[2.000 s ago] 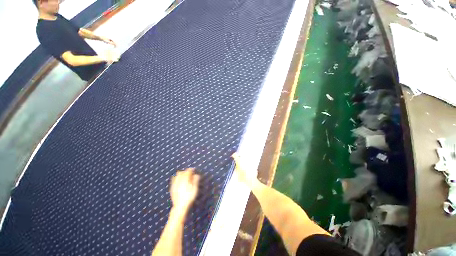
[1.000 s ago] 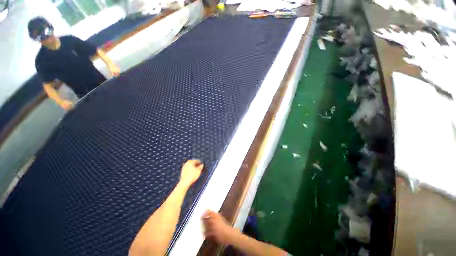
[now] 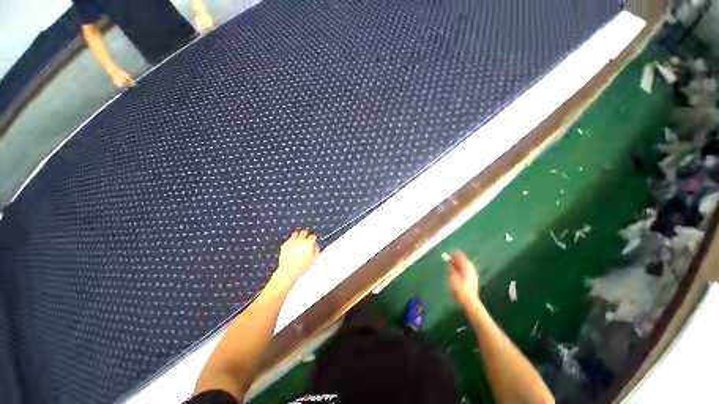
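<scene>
A navy fabric ply (image 3: 299, 118) with small pale marks covers most of the cutting table. Its selvedge runs beside the white underlay paper (image 3: 473, 158). My left hand (image 3: 299, 251) rests on the fabric at its near edge, fingers on the cloth; whether it pinches the cloth is unclear. My right hand (image 3: 463, 276) is off the table, over the green floor, slightly blurred; a small pale spot shows at its fingertips, and its grip cannot be made out.
The brown table edge (image 3: 418, 230) runs diagonally beside the paper. The green floor (image 3: 552, 197) carries pale scraps. Cloth scraps (image 3: 654, 252) are piled at right. Another person's hand (image 3: 122, 80) is at the fabric's far edge. A blue shoe (image 3: 415, 313) shows below me.
The view has turned, so the table lies more diagonally. My right hand has moved from the paper edge out over the floor. My left hand remains at the fabric's near edge.
</scene>
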